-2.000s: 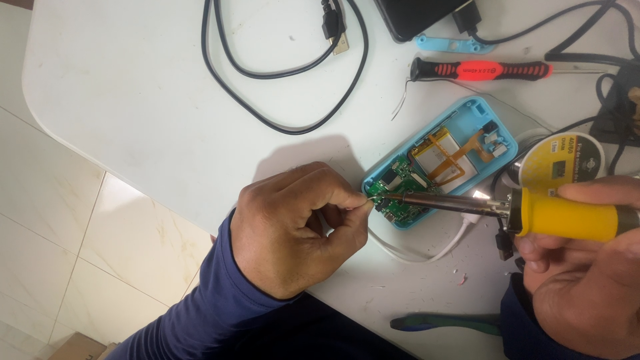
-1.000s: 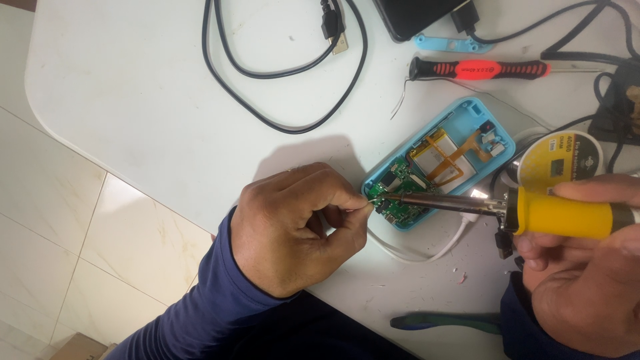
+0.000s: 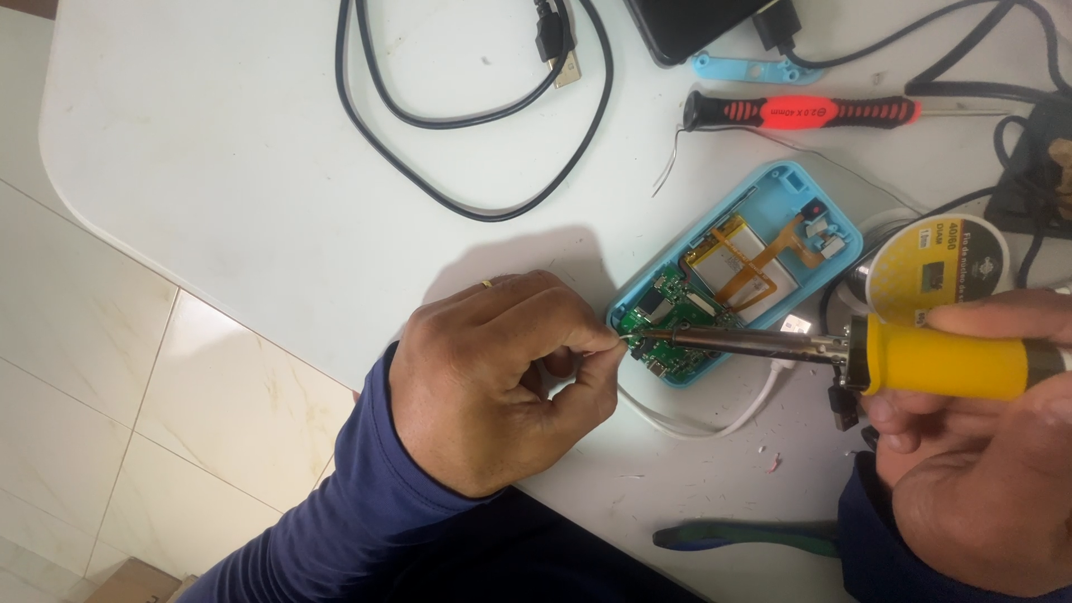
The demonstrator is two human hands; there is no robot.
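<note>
My left hand (image 3: 511,377) pinches a thin wire (image 3: 625,337) between thumb and forefinger at the lower left corner of a green circuit board (image 3: 670,310). The board lies in a light blue plastic housing (image 3: 804,289), beside a silver battery pack (image 3: 741,276) and an orange flex cable (image 3: 783,251). A soldering iron (image 3: 938,358) with a yellow handle is in my right hand (image 3: 988,444). Its tip meets the board close to the wire's end; whether it touches the wire itself is hard to tell.
A red and black screwdriver (image 3: 804,112), a blue plastic strip (image 3: 754,70) and a black device (image 3: 691,25) lie beyond the housing. A solder spool (image 3: 938,268) stands right of it. Black USB cable (image 3: 481,216) loops at the top; a white cable (image 3: 720,434) and green-handled tool (image 3: 745,534) lie nearer.
</note>
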